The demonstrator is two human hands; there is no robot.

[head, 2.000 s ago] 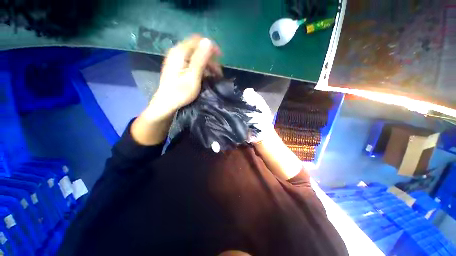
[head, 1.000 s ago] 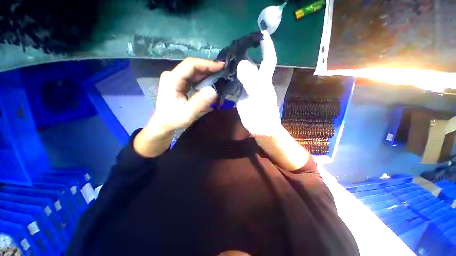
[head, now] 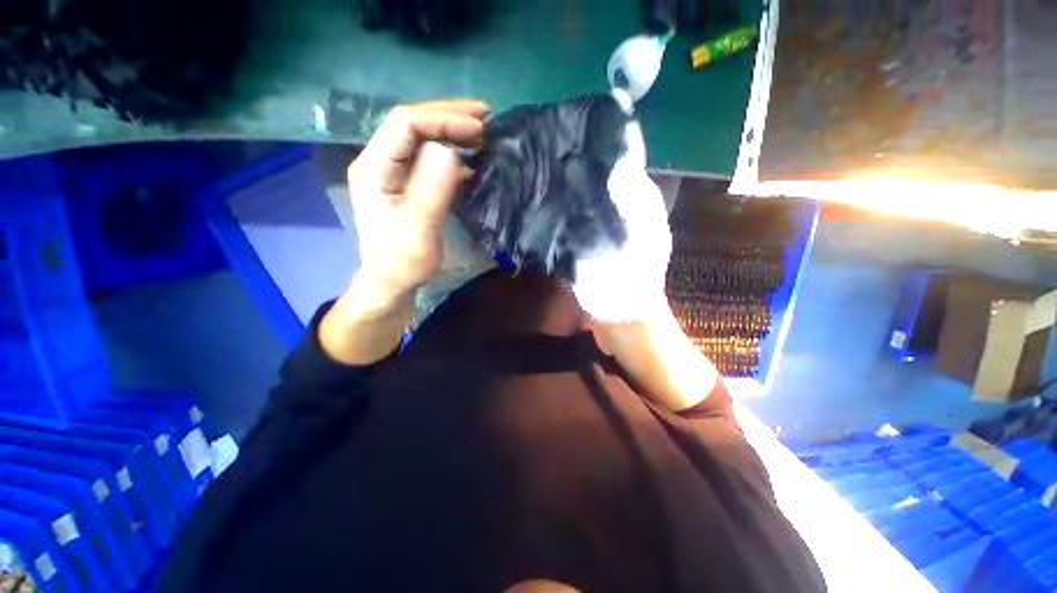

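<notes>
A black spiky piece (head: 542, 180), matte with pointed locks, is spread out over my lap at the green bench's front edge. My right hand (head: 632, 238), in a white glove washed out by glare, holds it by its right side. My bare left hand (head: 400, 209) is at its left edge, fingers curled and fingertips close to or touching the piece; whether they grip it is unclear. The underside of the piece is hidden.
A white rounded object with a dark spot (head: 636, 65) and a green-yellow stick (head: 723, 48) lie on the green bench (head: 522, 70). Black heaps (head: 128, 58) lie at its left. The lit box (head: 904, 104) is right. A blue tray of ridged rows (head: 724, 290) and cartons (head: 971, 330) are below.
The black piece was folded between both hands a second ago and now shows its spread, spiky side. My left hand has shifted slightly left, its fingers drawn back.
</notes>
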